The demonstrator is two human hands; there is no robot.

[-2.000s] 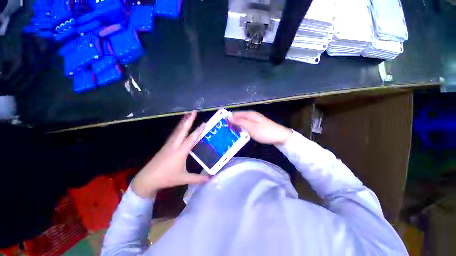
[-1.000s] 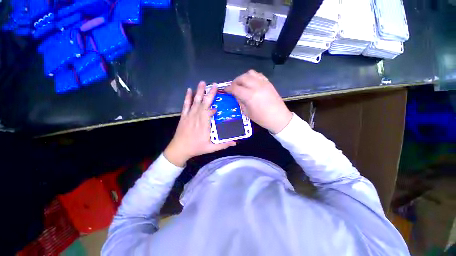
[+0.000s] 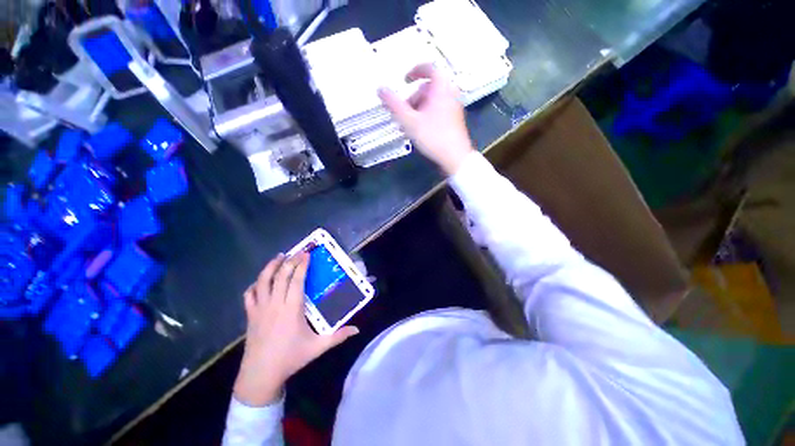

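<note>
My left hand holds the white camera housing base by its left side at the bench's front edge. The housing is open, with a bright blue pack in its upper part and a dark rectangle in its lower part. My right hand is over the stacks of flat white back cover plates, thumb and fingers apart. No plate shows lifted in it; whether the fingertips touch the stack I cannot tell.
Left of the plates stands a silver-grey screw feeder, with a thick black cylinder slanting over it. Blue wrapped blocks are heaped at the left. White camera units lie behind them. An open cardboard box is by the bench edge.
My right hand has left the housing and moved up to the cover plates. My left hand still holds the housing. The view has turned, bringing the camera units into sight.
</note>
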